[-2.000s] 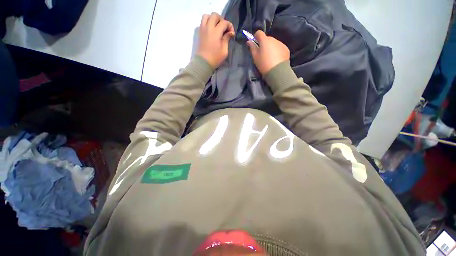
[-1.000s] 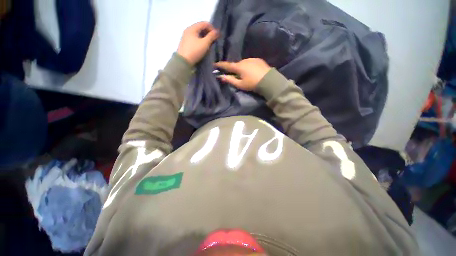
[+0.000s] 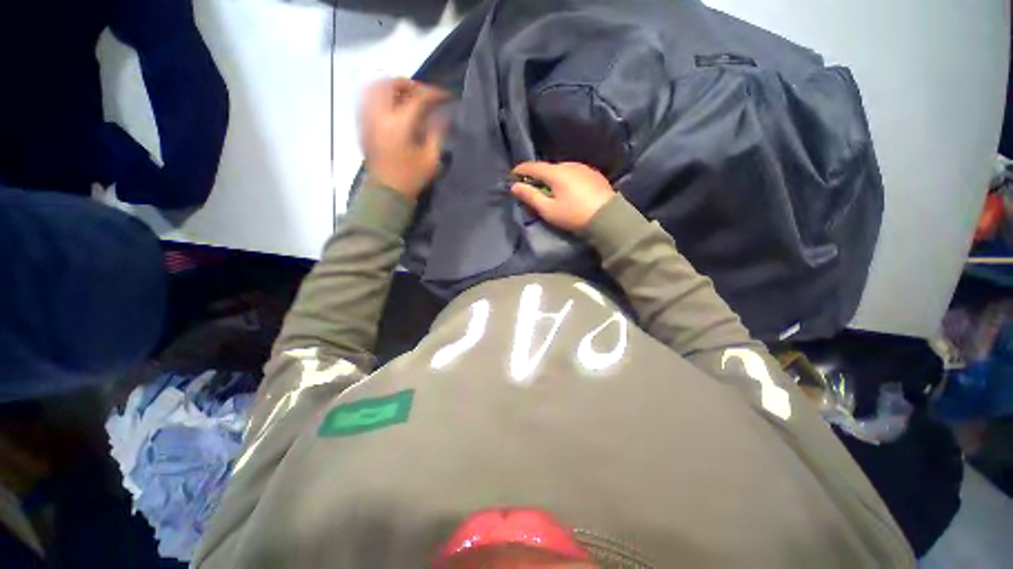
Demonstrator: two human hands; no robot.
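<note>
The dark grey jacket point(image 3: 766, 189) lies spread over the near part of the white table, shiny lining showing in the middle and right. My right hand point(image 3: 564, 192) rests on it near the centre, closed around the small thread snips point(image 3: 532, 181), which are mostly hidden by the fingers. My left hand point(image 3: 405, 133) is motion-blurred over the jacket's left edge. Whether its fingers grip the cloth cannot be made out.
The white table point(image 3: 272, 122) extends to the left and right. Navy garments point(image 3: 189, 100) lie at the far left, with a person's dark blue sleeve point(image 3: 72, 295) below. Light blue cloth scraps point(image 3: 183, 456) are heaped under the table. Clear plastic point(image 3: 872, 417) is at lower right.
My left hand has moved left, and the jacket's left part is now spread flatter and wider. My right hand has shifted slightly right and down since one second ago. The blue sleeve has come further in.
</note>
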